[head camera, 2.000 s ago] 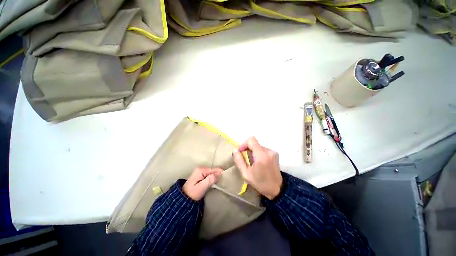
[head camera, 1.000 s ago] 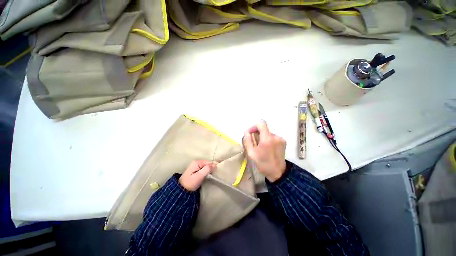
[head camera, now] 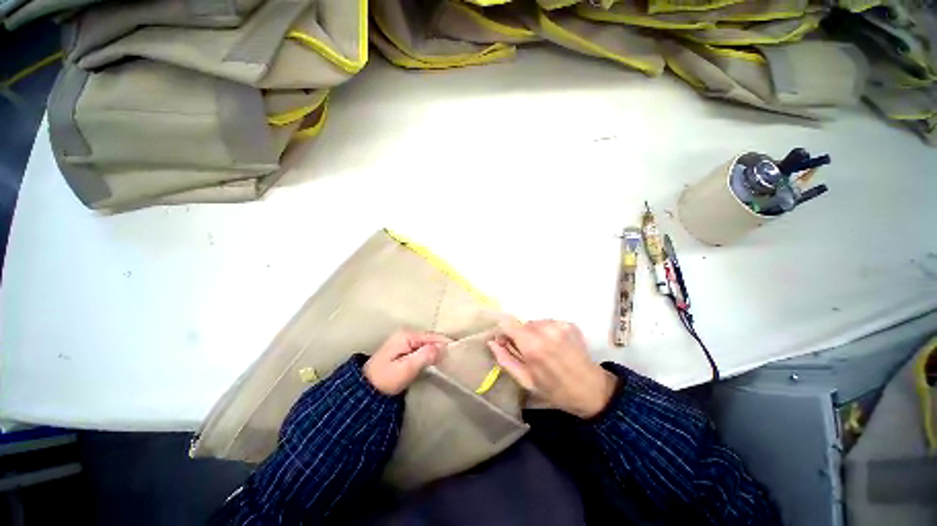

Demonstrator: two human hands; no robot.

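A beige bag body (head camera: 339, 308) with yellow edge binding (head camera: 442, 264) lies over the table's front edge and my lap. A folded panel (head camera: 478, 396) lies on it between my hands. My left hand (head camera: 404, 360) pinches the cloth at the fold. My right hand (head camera: 550, 362) is at the panel's upper right edge beside the binding, its fingertips closed on the bag's edge. Any needle or thread in the fingertips is too small to tell. A small yellow tab (head camera: 308, 375) shows on the bag left of my left sleeve.
Right of the bag lie a tan stick (head camera: 626, 288), a pointed awl (head camera: 653, 241) and red-and-silver snips (head camera: 676, 277) with a black cord. A tool cup (head camera: 719, 205) stands behind them. Similar bags (head camera: 164, 128) are heaped along the back and back left.
My right hand was raised above the bag's edge a second ago and is now lower, flatter, against the cloth. My left hand keeps its pinch. The camera view has shifted slightly.
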